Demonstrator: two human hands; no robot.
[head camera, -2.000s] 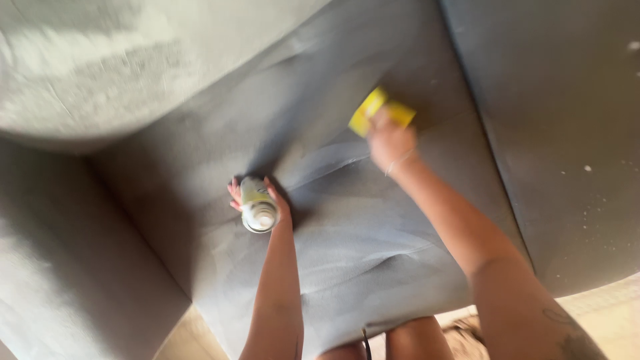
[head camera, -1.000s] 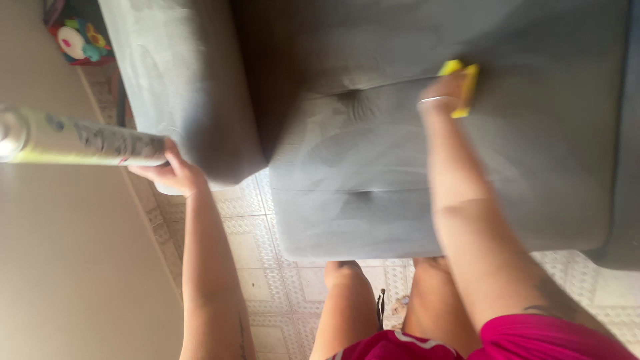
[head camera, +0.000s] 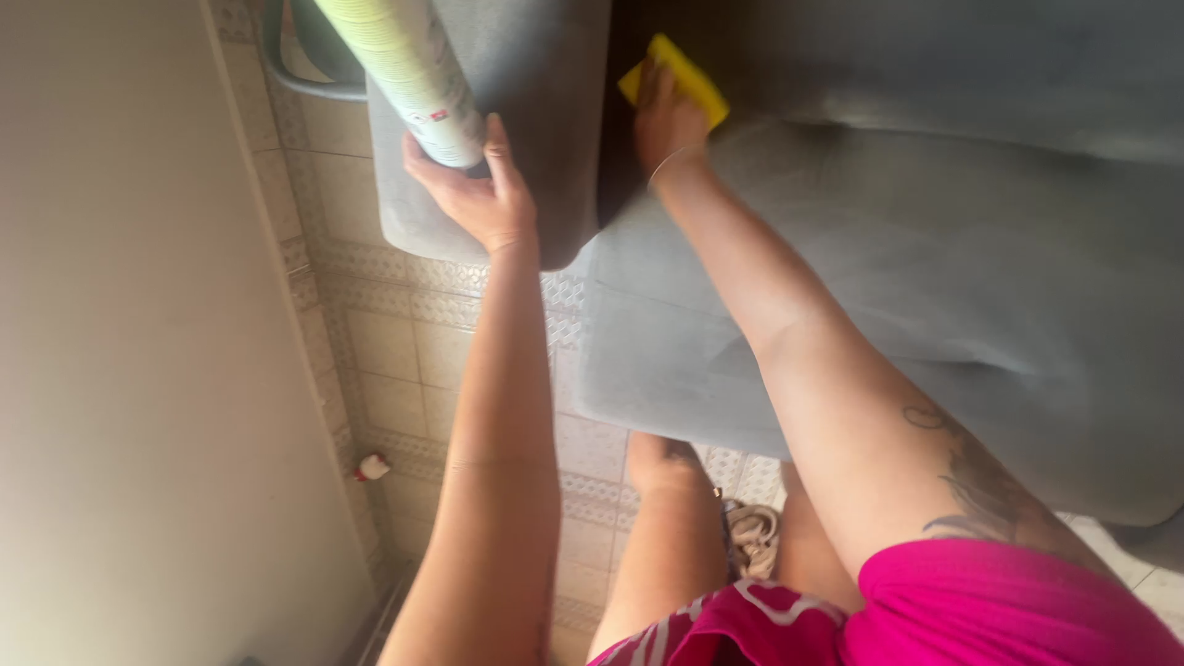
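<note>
My left hand (head camera: 481, 190) is around the lower end of a spray can (head camera: 407, 69), held over the arm of the grey sofa (head camera: 546, 139); the can's top is out of view. My right hand (head camera: 671, 116) grips a yellow sponge or cloth (head camera: 694, 79), whose exact kind the blur hides. It is against the grey tufted seat cushion (head camera: 925, 240), at the dark corner where the seat meets the sofa arm.
A pale wall (head camera: 166, 324) runs down the left. Patterned floor tiles (head camera: 388, 342) lie between it and the sofa. A small red and white object (head camera: 373, 466) is near the wall's base, and a beige bundled fabric (head camera: 754, 536) is between my legs.
The yellow piece in my right hand has moved from the middle of the seat to its left corner by the arm. The can, earlier over the seat, is now above the sofa arm. The view has shifted.
</note>
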